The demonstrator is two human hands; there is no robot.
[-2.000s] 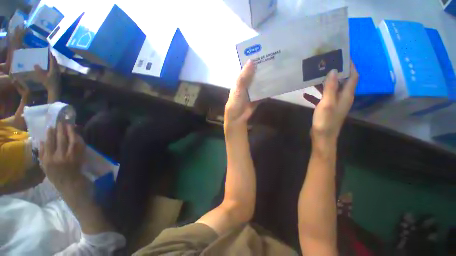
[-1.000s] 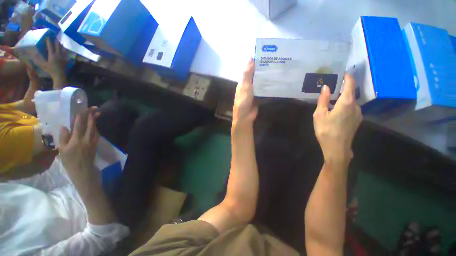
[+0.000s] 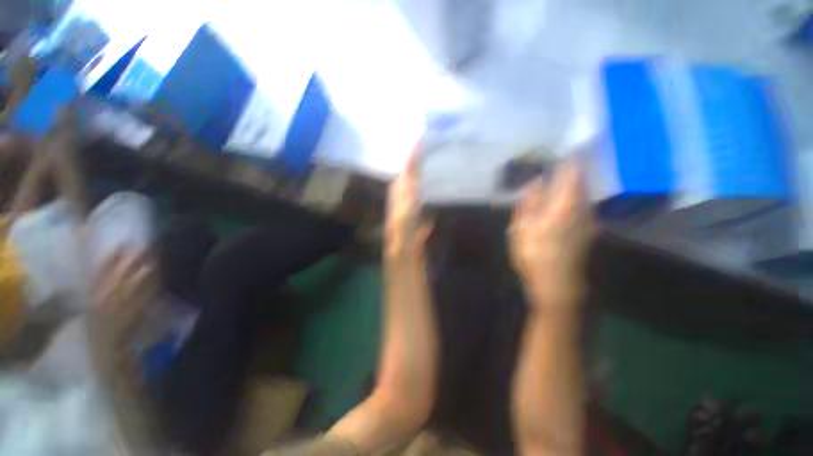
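The frame is strongly blurred. A white-faced retail carton [image 3: 472, 169] with a dark picture near its lower right lies at the table's front edge, between my hands. My left hand [image 3: 406, 209] is upright against its left end. My right hand [image 3: 553, 223] is on its lower right part, fingers over the white face. Both hands are bare. Whether the carton rests on the table or is held just above it cannot be told.
Blue cartons [image 3: 637, 129] stand close to the right of my right hand, with a light blue one [image 3: 735, 134] beside them. More blue and white cartons [image 3: 205, 89] stand at the left. A neighbour's hand [image 3: 125, 289] holds a white object [image 3: 123, 221]. The dark table edge crosses the view.
The held carton's face, raised and tilted two seconds ago, came down level and is now lower and further left in view. Both hands stayed on it. The whole view has shifted and blurred.
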